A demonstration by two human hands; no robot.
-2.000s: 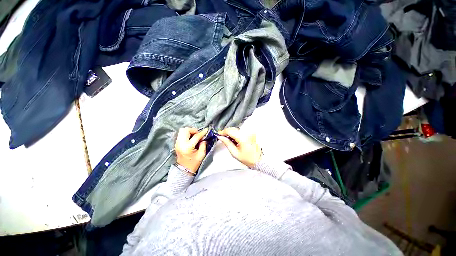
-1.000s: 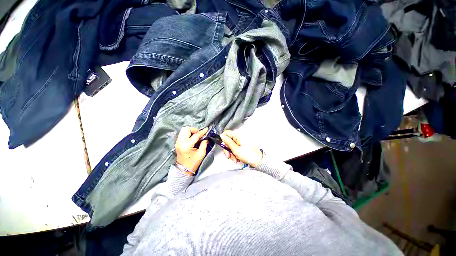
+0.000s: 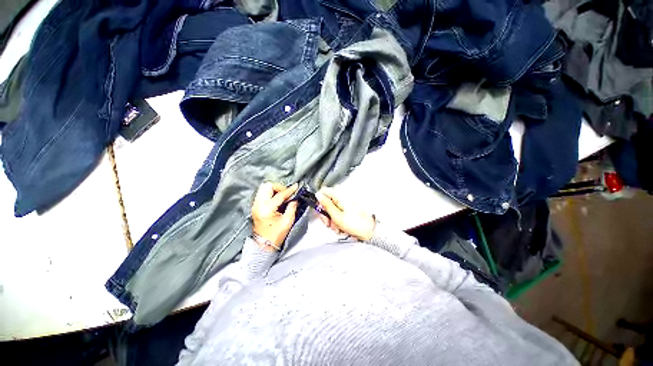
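A denim garment lies with its pale grey-green inside up. Its dark blue placket carries small silvery studs. My left hand pinches a small dark blue piece of it, maybe a cuff or tab, at the garment's near edge. My right hand is closed beside that piece, with a small dark tool, possibly thread snips, between its fingers and pointing at the piece. The tool's exact shape and any threads are too small to tell.
Dark blue denim garments lie across the far side of the white table, with more at the left. A black tag lies near the brownish joint line. Grey and black garments are at far right. A green-edged bin stands below.
Two seconds ago my right fingertips were at the dark piece with no tool visible. Now the right hand is more closed, with the dark tool at the piece. My left hand has hardly moved.
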